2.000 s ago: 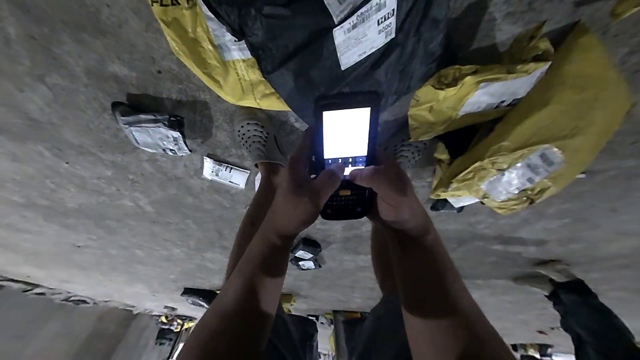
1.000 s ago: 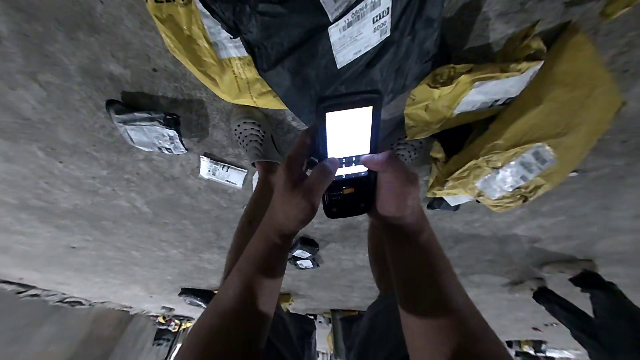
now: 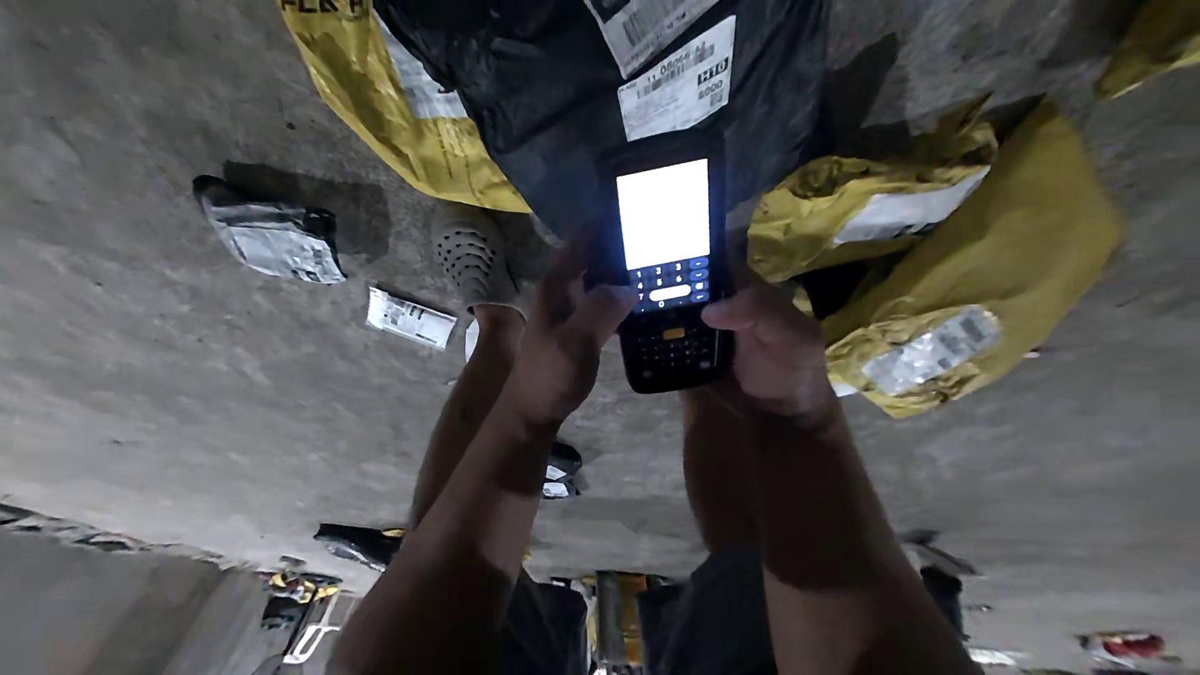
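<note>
A black handheld mobile computer [image 3: 671, 262] is gripped between both hands, its bright screen facing me, with an on-screen number pad above physical keys. My left hand [image 3: 572, 337] wraps its left side, the thumb at the lower left of the screen. On the opposite side, my right hand [image 3: 773, 342] holds the edge, its thumb by the lower right of the screen; its other fingers are largely hidden. Beyond the device lies a large black plastic parcel [image 3: 553, 94] with white labels [image 3: 680, 84] that bear writing and barcodes.
Yellow plastic parcels lie at the right [image 3: 1041, 234] and upper left [image 3: 375, 122] on the concrete floor [image 3: 234, 394]. A small dark parcel [image 3: 277, 239] and a loose white label [image 3: 411, 319] lie left of my clog-shod foot [image 3: 469, 253]. Another small dark package [image 3: 561, 471] is between my legs.
My thumbs have shifted slightly over the lower part of the device. Another person's legs and feet, seen at the lower right in the earlier frames, have mostly gone from that spot.
</note>
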